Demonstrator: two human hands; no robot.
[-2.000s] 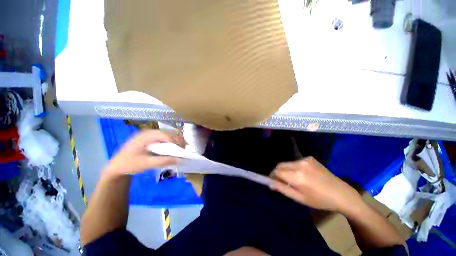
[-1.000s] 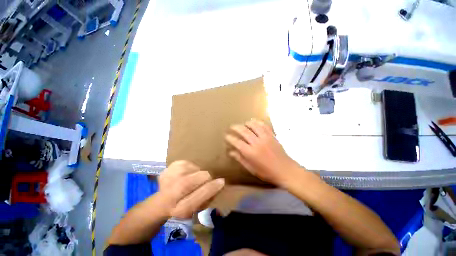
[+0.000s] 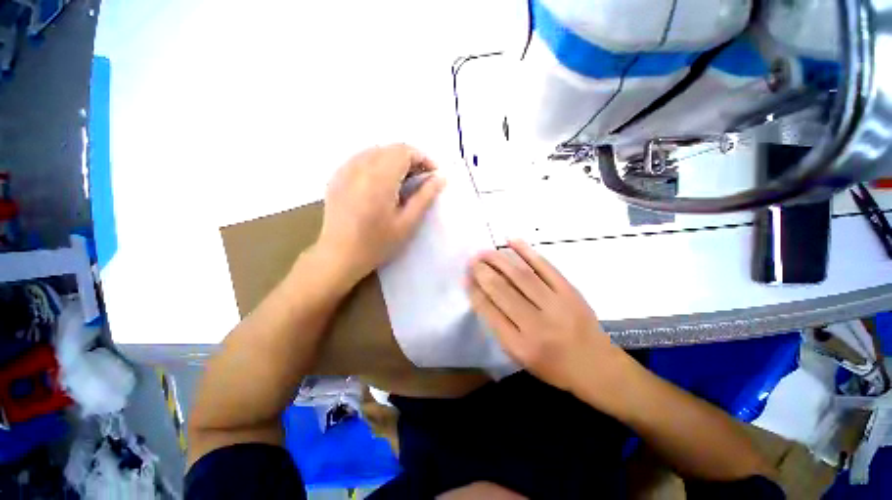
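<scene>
A white panel [image 3: 435, 283] lies on top of the tan panel [image 3: 274, 259] on the table, near the front edge. My left hand [image 3: 377, 200] is at the white panel's upper end, with thumb and fingers pinching its edge. My right hand [image 3: 538, 317] rests on the white panel's right edge with the fingers close together and flat. The sewing machine head [image 3: 665, 78] stands to the right of the panels, and its needle area is apart from the cloth. The tan panel's right part is hidden under the white one.
A black phone [image 3: 792, 239] lies partly behind the machine's curved part. Black snips [image 3: 870, 220] lie at the far right. Blue bins [image 3: 337, 449] hang below the table, with crumpled white pieces [image 3: 807, 395] at right. A tape scale [image 3: 704, 332] runs along the front edge.
The white panel now lies over the tan panel on the table. My left hand has moved up to its top end, my right hand lower and right. The view is closer to the machine head.
</scene>
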